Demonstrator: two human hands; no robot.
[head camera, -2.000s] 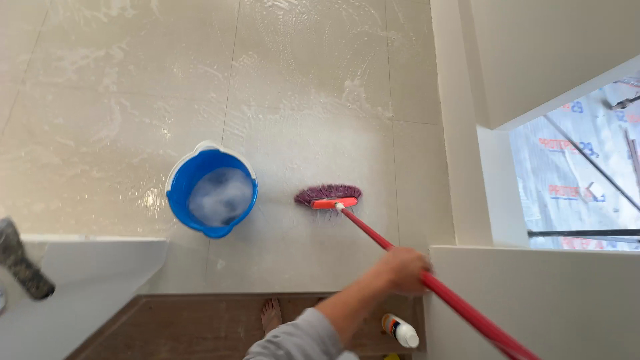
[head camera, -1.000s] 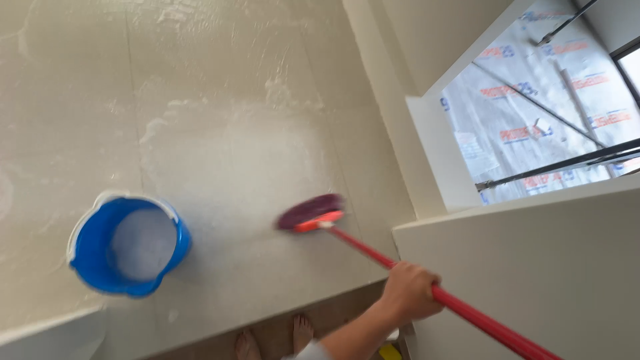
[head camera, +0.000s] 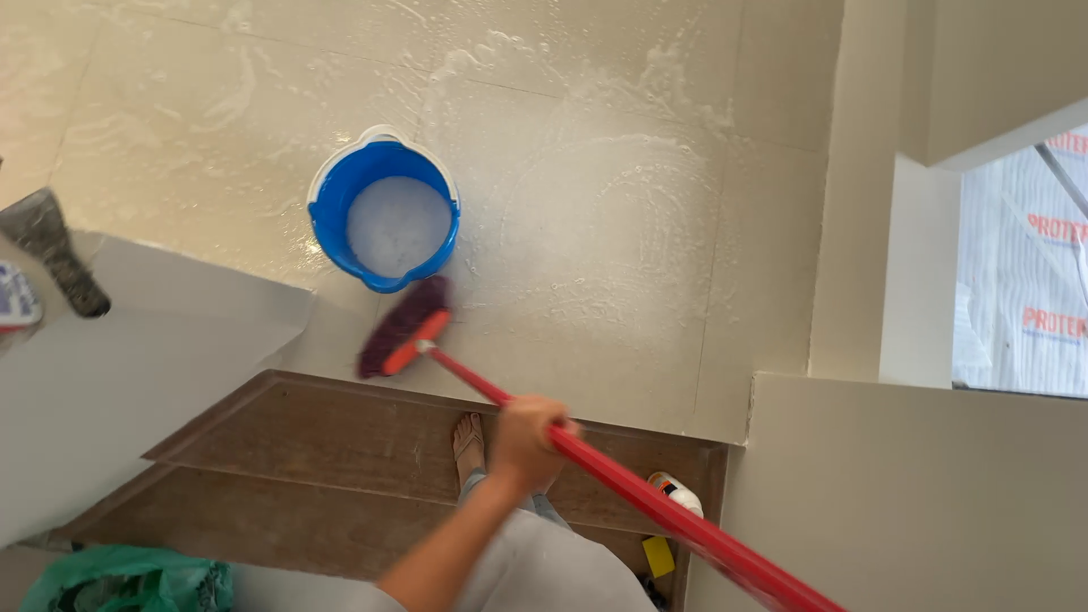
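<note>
A hand, seemingly my left, since its forearm enters from bottom centre-left (head camera: 529, 442), is closed around the red handle of a push broom (head camera: 405, 336). The broom's dark purple bristles and orange-red block rest on the tiled floor (head camera: 595, 357), just below a blue bucket (head camera: 327, 225). Whitish, foamy liquid (head camera: 399, 225) lies in the bucket, whose white handle is folded down on its rim. Suds and wet streaks cover the tiles. My other hand is out of view; the handle runs out at the lower right.
Brown steps (head camera: 357, 433) lie below the tiled edge, where my feet stand. A white bottle (head camera: 677, 495) and a yellow sponge (head camera: 658, 556) are on the steps at right. At left, a putty knife (head camera: 64, 255) lies on a white ledge; a green plastic bag (head camera: 127, 578) is below. Walls flank both sides.
The broom head has swept left across the tiles to just below the bucket. Sudsy streaks now show on the tiles right of the bucket. The hand has stayed closed on the handle.
</note>
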